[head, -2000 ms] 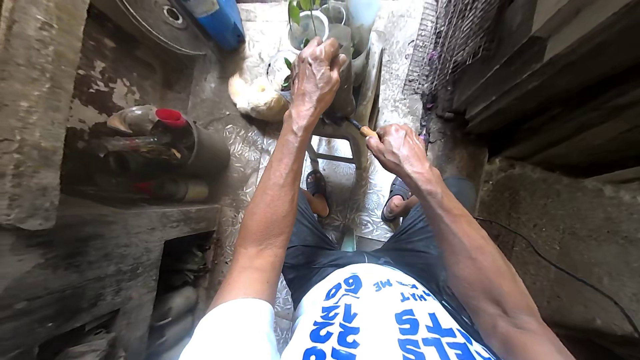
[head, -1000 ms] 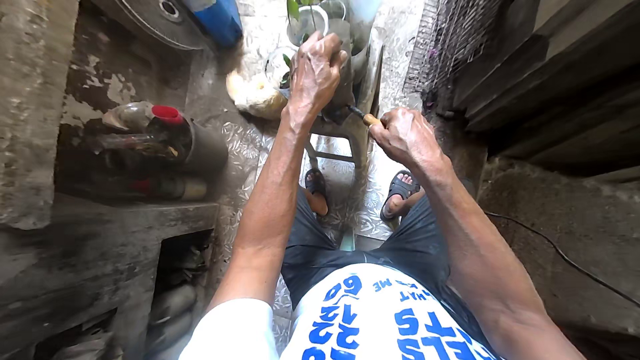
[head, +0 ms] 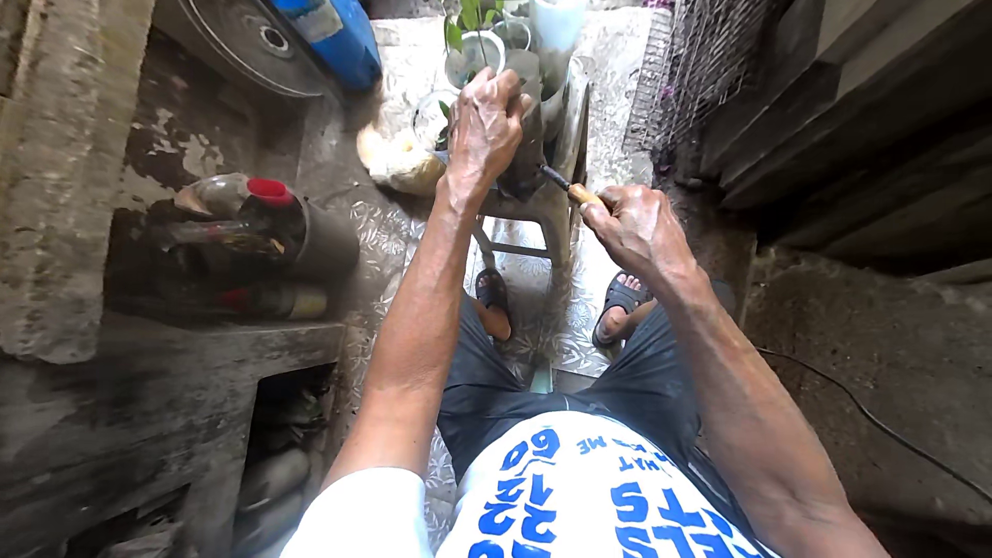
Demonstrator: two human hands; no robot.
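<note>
My left hand (head: 487, 128) is closed at the rim of a grey plastic container (head: 529, 139) on a stool (head: 559, 221); its fingertips are partly hidden, so what exactly it pinches is unclear. In my right hand (head: 639, 225) is a tool with a wooden handle (head: 583, 195) and a dark metal shaft (head: 555, 178), whose tip meets the container's lower side. Just beyond my left hand stand a white pot (head: 474, 56) with a green-leaved plant (head: 470, 17) and other translucent containers (head: 558, 23). A pale, lumpy bag (head: 403, 161) lies left of them.
A grey bucket (head: 329, 240) with bottles and a red-topped item (head: 270, 191) stands at left, below a blue container (head: 333, 39) and a round metal lid (head: 256, 39). Wire mesh (head: 690, 70) and concrete ledges are at right. A black cable (head: 868, 415) crosses the lower right.
My right hand and its tool have shifted slightly around the container's side. My left hand stays at the container's rim.
</note>
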